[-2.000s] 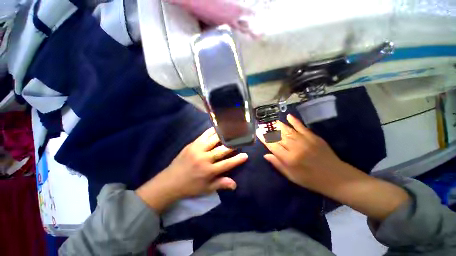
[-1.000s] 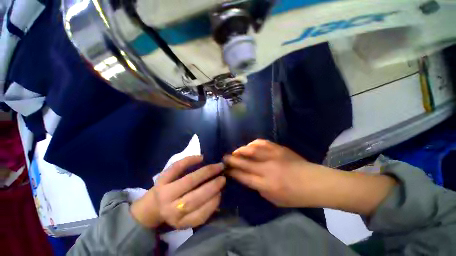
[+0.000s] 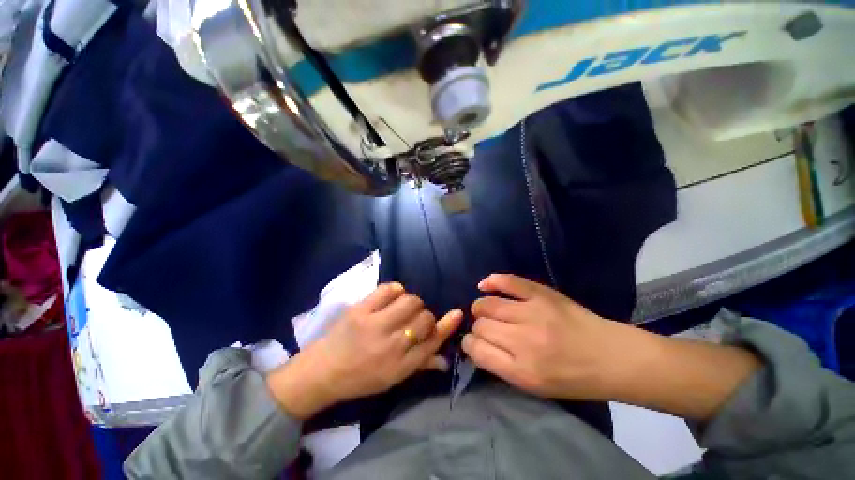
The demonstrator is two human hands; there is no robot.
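A navy panel [image 3: 487, 234] runs from under the machine head to the wearer's lap, with a pale stitched line along its right part. My left hand [image 3: 380, 342], with a ring, holds the cloth edge left of the seam, fingers bent. My right hand [image 3: 525, 333] pinches the seam edge [image 3: 459, 361] just right of it. The hands are close together, below the needle area. A white cloth piece [image 3: 342, 292] lies beside my left hand. The sewing machine [image 3: 609, 66] is above, its chrome loop [image 3: 272, 112] at the head front; the needle tip is not clear.
A garment bundle [image 3: 70, 173] of navy and pale grey lies left. A thin yellow-orange tool [image 3: 807, 178] lies at the right of the table. A ribbed table edge [image 3: 741, 272] curves at right, with blue plastic [image 3: 797, 314] below. Red cloth [image 3: 42, 403] is at far left.
The view has shifted from over the machine head to its side. Both hands have moved from beside the needle down towards the lap, and lately slightly apart along the seam edge.
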